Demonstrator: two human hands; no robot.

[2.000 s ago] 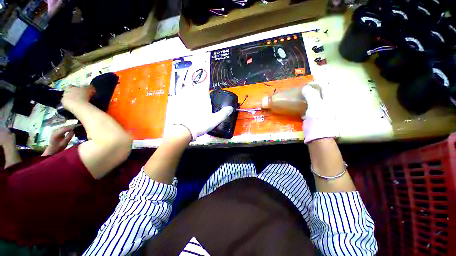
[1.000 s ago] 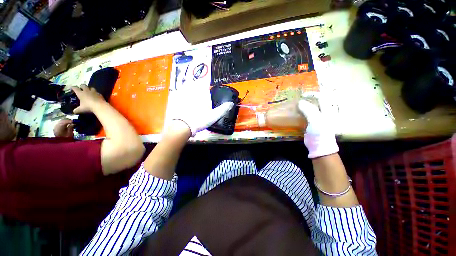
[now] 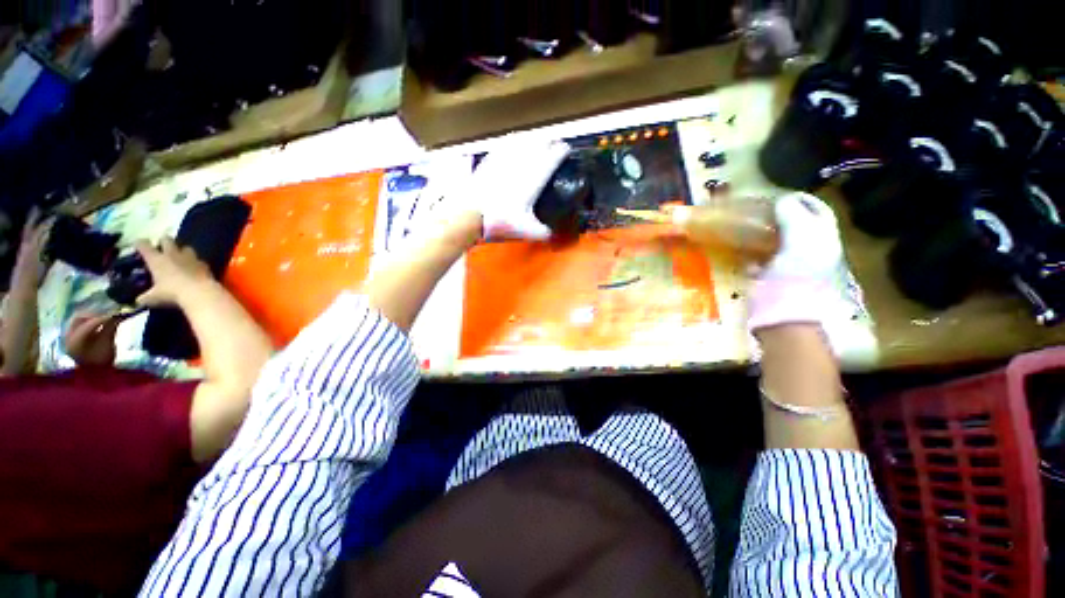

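Observation:
My left hand (image 3: 514,193), in a white glove, grips a black speaker housing (image 3: 566,196) over the black upper half of the printed sheet (image 3: 584,306). My right hand (image 3: 796,251), also gloved, holds a tan glue bottle (image 3: 733,227) on its side. The bottle's nozzle points left, with its tip close to the housing. I cannot tell whether it touches. The bottle is a little blurred. Shiny glue smears and a short dark strand lie on the orange half of the sheet.
Black units with pale rings (image 3: 931,152) are grouped at the right. A cardboard tray (image 3: 561,94) of black parts is at the back. A red crate (image 3: 958,479) is at lower right. A neighbouring worker's arm (image 3: 228,333) reaches over black parts beside another orange sheet (image 3: 306,251).
My left hand has moved the housing up from the orange half to the black half and turned it. The bottle has moved up and slightly right. The neighbour's arm has shifted left.

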